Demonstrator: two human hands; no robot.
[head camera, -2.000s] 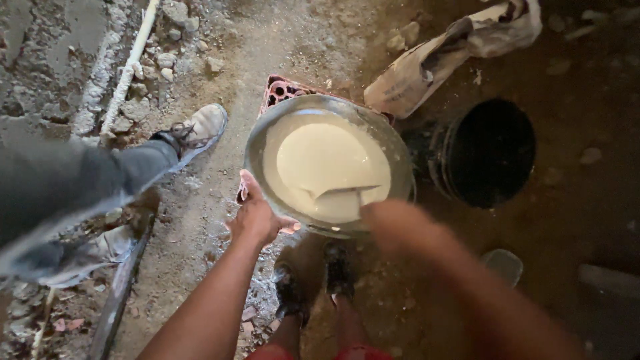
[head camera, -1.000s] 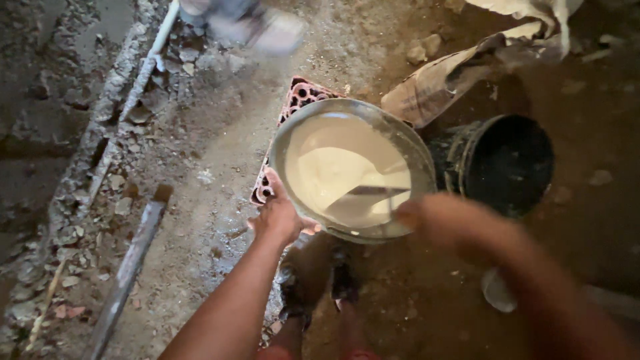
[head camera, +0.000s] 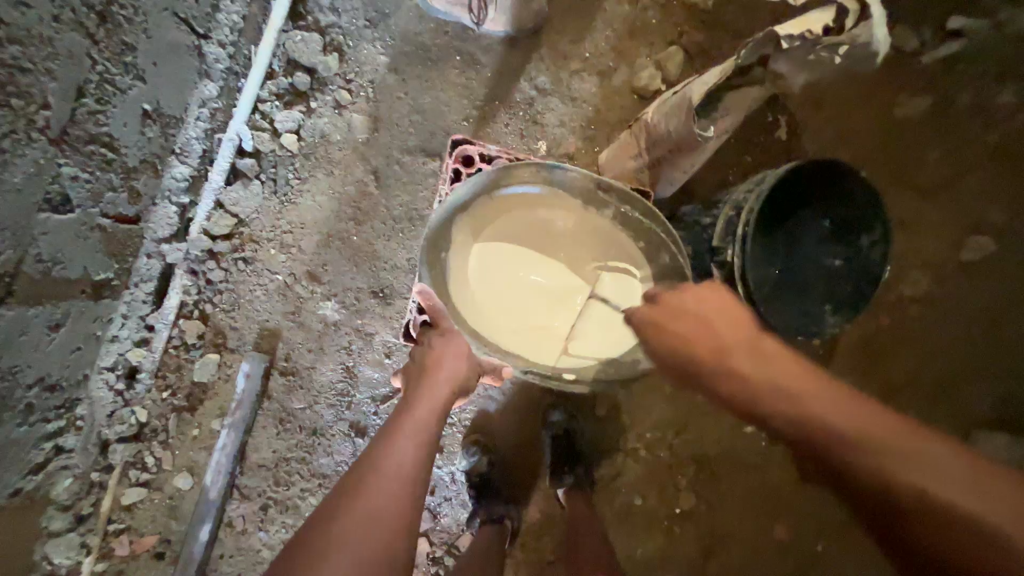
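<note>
A round basin (head camera: 428, 240) holds a smooth cream-coloured wet mix (head camera: 520, 296) and rests on a reddish hollow block or crate (head camera: 472, 156). My left hand (head camera: 444, 360) grips the basin's rim at the lower left, with the thumb over the edge. At the right side of the basin, my right hand (head camera: 692, 332) is closed around the handle of a trowel-like tool; its flat blade (head camera: 608, 316) lies in the mix, coated with it. The handle itself is hidden by my fingers.
A black bucket (head camera: 816, 248) stands right of the basin. Behind it lies a crumpled paper sack (head camera: 680, 128). To the left are a pale pipe (head camera: 232, 136), loose rubble (head camera: 240, 200) and a long bar (head camera: 224, 464). My feet are below the basin; part of another person's shoe (head camera: 488, 12) shows at the top.
The other person's leg and shoe have moved from the left to the top edge of the view. My right hand has moved the blade through the mix; my left hand has stayed on the rim.
</note>
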